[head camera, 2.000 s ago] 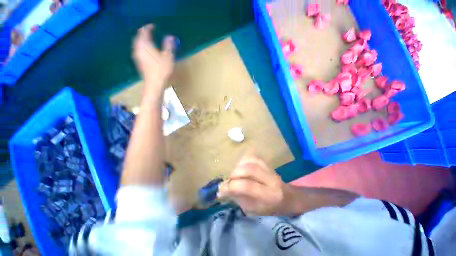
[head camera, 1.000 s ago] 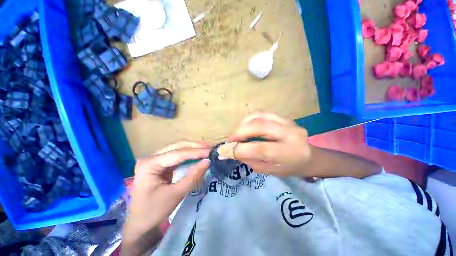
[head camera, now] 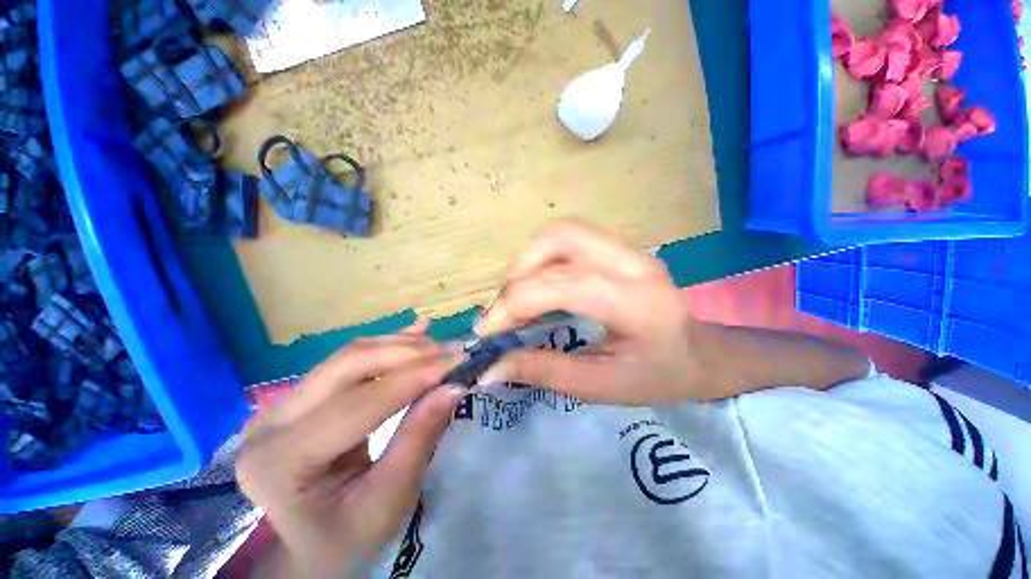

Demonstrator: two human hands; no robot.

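Note:
A small dark plaid piece is pinched between both hands in front of the shirt, below the mat's near edge. My left hand grips its left end with thumb and fingers. My right hand grips its right end. The fingers hide much of the piece, and its loop cannot be made out. A white glue bottle with a thin pale tip lies on the cardboard mat, beyond my right hand. Plaid pieces with dark loops lie on the mat's left side.
A blue bin heaped with plaid pieces stands at the left. A blue bin with red-pink pieces stands at the right. A white card lies at the mat's far left. More blue trays show at the lower right.
Two seconds ago my left hand was reaching over the far left; it then joined my right hand at the piece. Since one second ago, the piece is turned and the mat shows slightly higher in view.

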